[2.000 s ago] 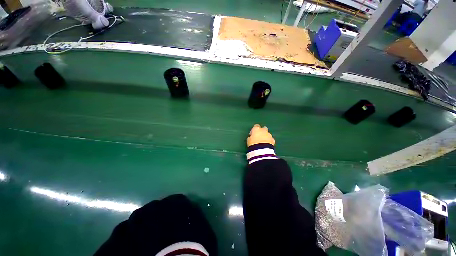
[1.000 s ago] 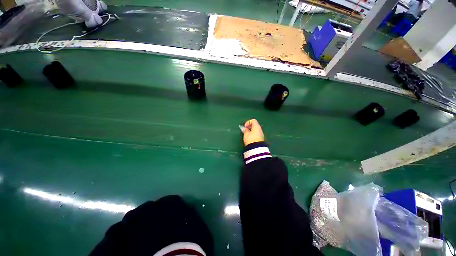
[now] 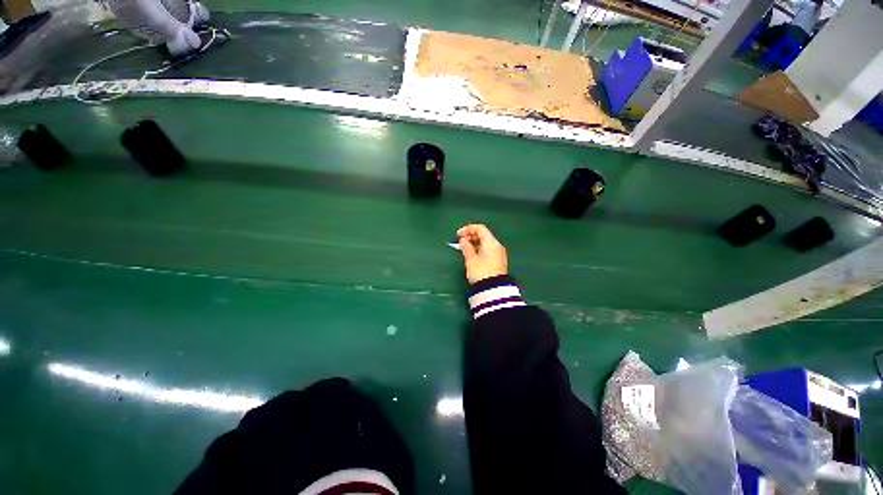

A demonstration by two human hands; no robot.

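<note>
My right hand (image 3: 484,253) reaches over the green belt (image 3: 290,232) and pinches a small white slip (image 3: 453,245) between its fingertips. A black cylindrical housing (image 3: 426,172) stands just beyond the hand, not touched, with a yellow-green and a red spot at its top. Another black housing (image 3: 578,193) is to its right, tilted. More black housings lie to the left (image 3: 153,148) and right (image 3: 747,225) in a spaced row. My left hand is not in view; only its dark sleeve and striped cuff show at the bottom edge.
A grainy bag with a white label (image 3: 629,425), clear plastic bags (image 3: 699,411) and a blue and white box (image 3: 818,411) are at lower right. A pale metal rail (image 3: 794,293) crosses at right. Beyond the belt are a white fan (image 3: 160,21), a brown board (image 3: 513,75) and a post (image 3: 687,72).
The black housings have moved right along the belt. My right hand has shifted slightly left, and the white slip at its fingertips, not visible at first, now shows.
</note>
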